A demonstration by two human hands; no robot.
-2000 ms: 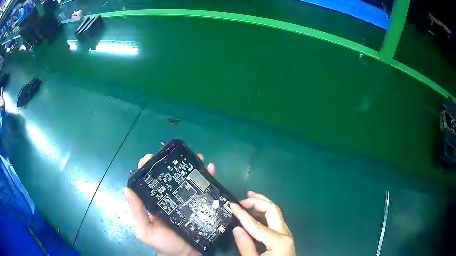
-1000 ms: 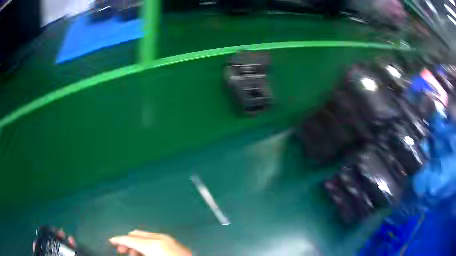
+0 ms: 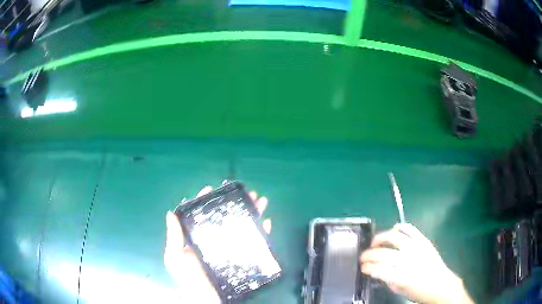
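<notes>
My left hand [image 3: 190,264] holds a black housing half with a circuit board [image 3: 229,237] in it, tilted, at the lower middle; strong glare washes out part of the board. My right hand [image 3: 404,261] has its fingers on the right edge of a black case shell [image 3: 339,261] with a pale shiny rectangle inside. The shell's lower end is cut off by the picture's edge. Some right fingertips are hidden, so I cannot tell how firmly they grip it. A thin silver stick [image 3: 396,198] lies just above my right hand.
A black and grey housing [image 3: 460,101] lies at the back right. Stacked black housings [image 3: 516,178] stand at the right edge. More dark blocks [image 3: 35,89] are at the far left. A green rail [image 3: 238,37] and post [image 3: 355,22] run behind, with a blue mat [image 3: 291,5] beyond.
The view has swung right and then partly back. The black case shell with the pale rectangle now lies under my right hand, which was empty one second ago. My left hand still holds the board unit.
</notes>
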